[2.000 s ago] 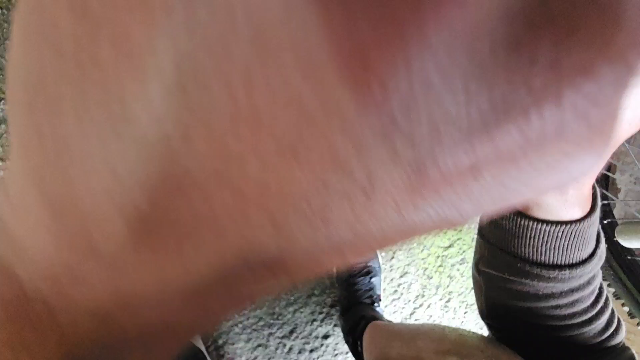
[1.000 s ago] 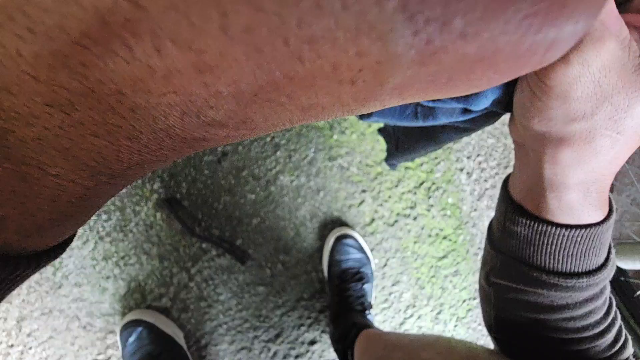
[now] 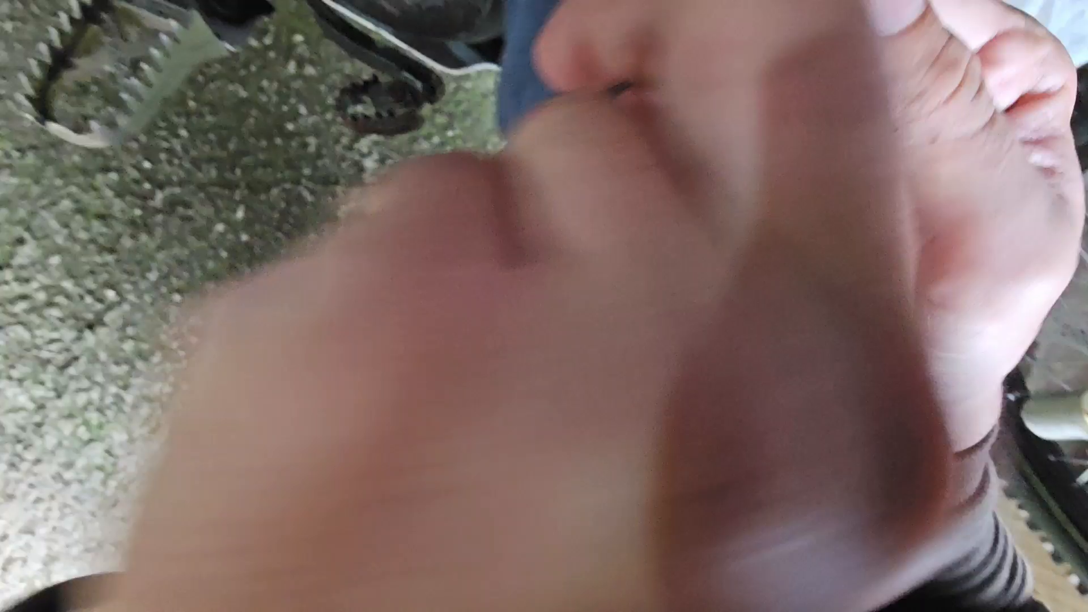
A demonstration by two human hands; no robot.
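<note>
My left hand (image 3: 510, 323), large and blurred close to the camera, fills the middle and bottom of the view. Its fingers are bent near the top. Behind them a strip of blue cloth (image 3: 520, 68) shows; whether either hand holds it cannot be told. To the right, my right hand (image 3: 977, 221) has curled fingers and lies partly behind the left one. A dark brown ribbed sleeve (image 3: 990, 527) is pushed up on the right forearm. What the right fingers touch is hidden.
Speckled, greenish rough ground (image 3: 76, 340) lies at left. A toothed metal part (image 3: 153, 93), like a bicycle pedal, is at upper left, with a smaller dark toothed part (image 3: 387, 104) near the top. A tyre (image 3: 1050, 501) and spokes stand at the right edge.
The view has shifted a lot; the shoes are out of sight and toothed parts have come in. My left hand now shows over my right, where its forearm crossed the view one second ago.
</note>
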